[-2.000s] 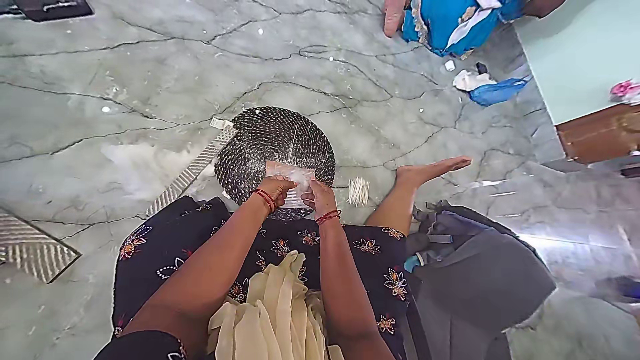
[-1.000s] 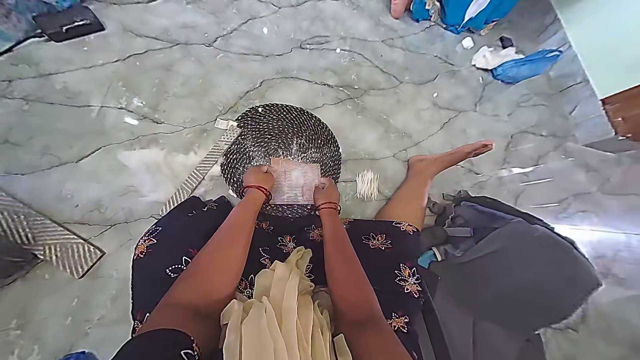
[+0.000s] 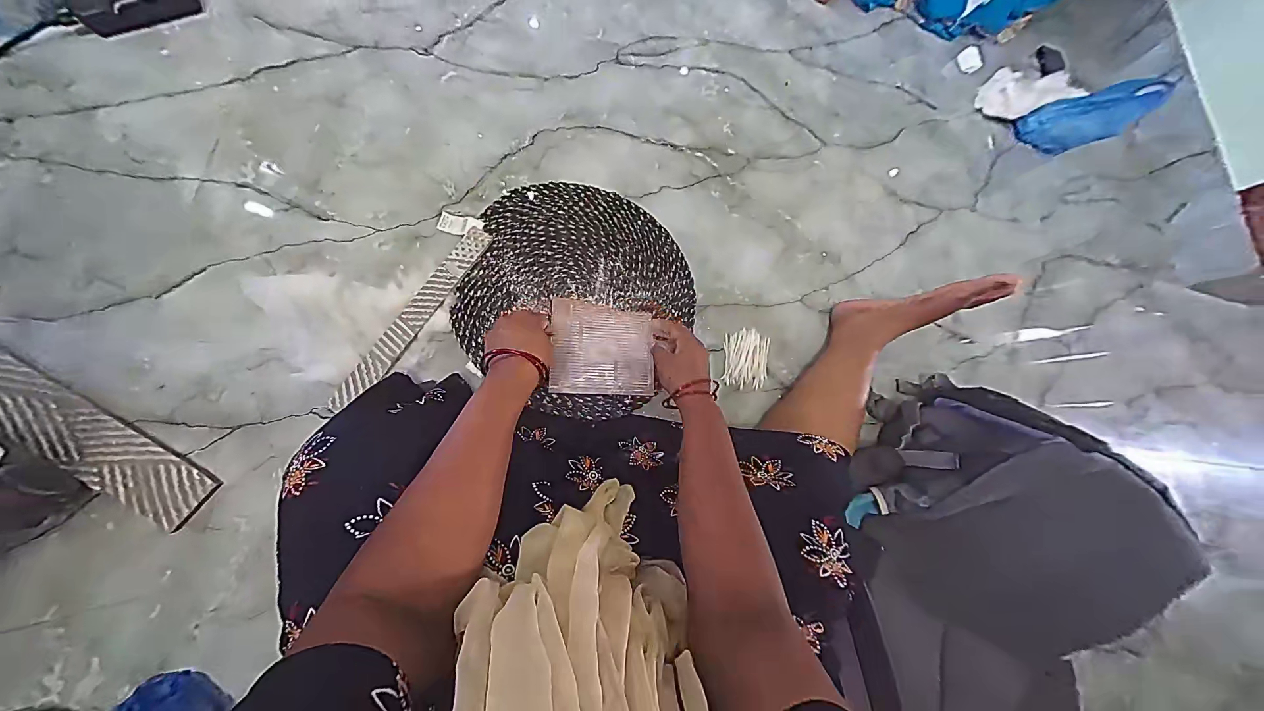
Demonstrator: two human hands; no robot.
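Note:
Both my hands hold a flat, clear ridged plastic tray or mould over a round woven black-and-white mat. My left hand [image 3: 519,338] grips the left edge of the ridged piece [image 3: 602,351], and my right hand [image 3: 679,355] grips its right edge. Beneath them, the round mat [image 3: 583,237] lies on the floor against the dark flowered clothing over my lap; white specks dot its surface. A small bundle of thin white sticks, perhaps wicks [image 3: 746,357], lies on the floor to the right of my right hand. The fingertips are partly hidden.
A patterned strip [image 3: 410,321] with a tag runs left of the mat, and a larger striped piece [image 3: 109,434] lies far left. My bare foot [image 3: 918,304] extends right, beside a grey bag [image 3: 1027,523]. Blue and white bags [image 3: 1091,117] lie at the upper right.
My hands, close together at the near edge of the mat two seconds ago, have moved apart to opposite edges of the ridged piece, which now shows more fully.

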